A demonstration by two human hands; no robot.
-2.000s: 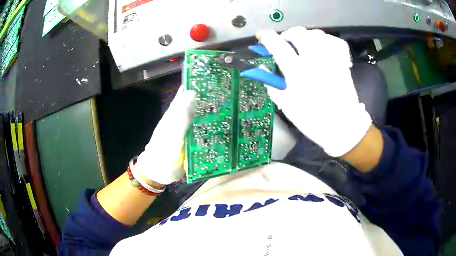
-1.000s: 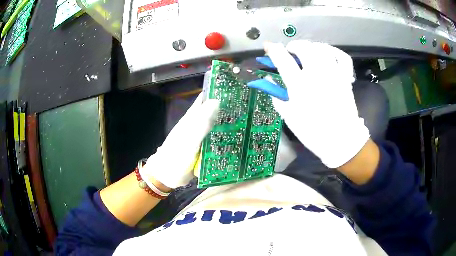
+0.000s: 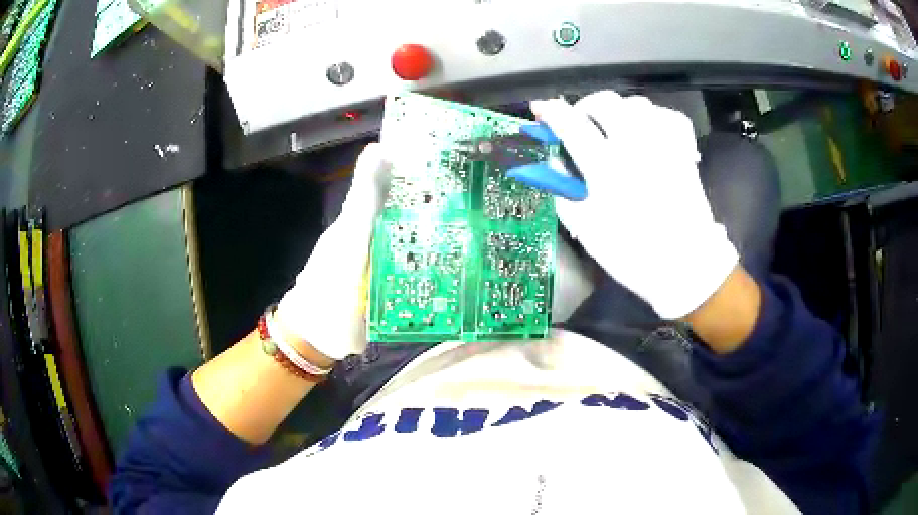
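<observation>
The green circuit board panel is held over the lap, its side with silvery solder dots facing up and a bright glare on its upper left. My left hand, in a white glove, grips the panel's left edge; its fingers under the panel are hidden. My right hand, also white-gloved, holds the side cutters by their blue handles. The dark jaws lie over the upper part of the panel, pointing left. Whether the jaw tips touch the panel cannot be told.
The pale grey machine front runs across the top, with a red round knob and a green-ringed button. A black surface at left bears green boards and small clippings. Dark trays stand at the far left.
Since a second ago the panel has turned slightly and shifted left and up in view, and glare now covers its upper left. The cutters' jaws lie a little further down the panel.
</observation>
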